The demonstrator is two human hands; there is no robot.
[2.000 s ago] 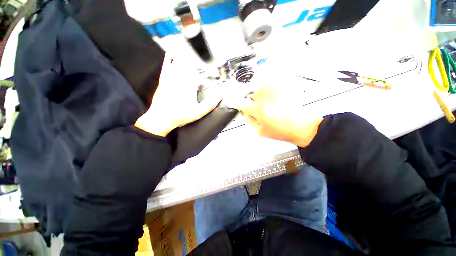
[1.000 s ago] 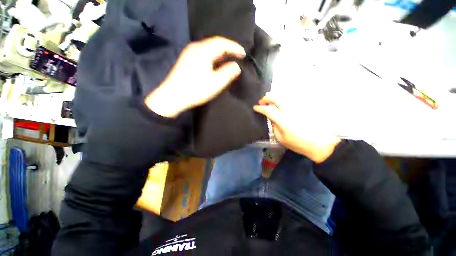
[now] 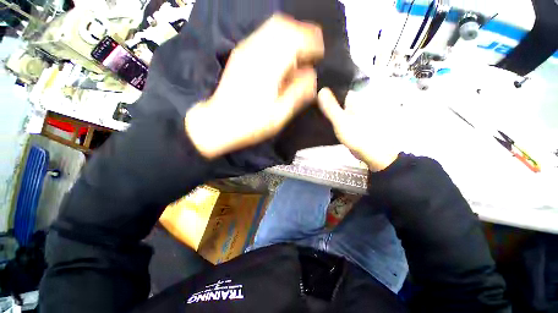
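The dark garment (image 3: 333,46) lies bunched over the left part of the white machine table, left of the sewing machine's needle area (image 3: 422,68). My left hand (image 3: 260,85) is over the garment with its fingers curled, somewhat blurred; whether it pinches cloth cannot be told. My right hand (image 3: 361,131) is at the garment's right edge, its thumb side against the dark cloth; its other fingers are washed out against the bright table, so its grip cannot be told.
Small snips (image 3: 517,151) and a thin dark tool (image 3: 463,117) lie on the table at right. A measuring tape strip (image 3: 330,173) runs along the front edge. A lit smartphone (image 3: 121,62) is at the upper left. A cardboard box (image 3: 229,223) stands below the table.
The garment was beside the needle area, then was pulled left and toward me. Since then its lower part has shifted and bunched up, baring the tape strip. The view has turned, showing the machine head again.
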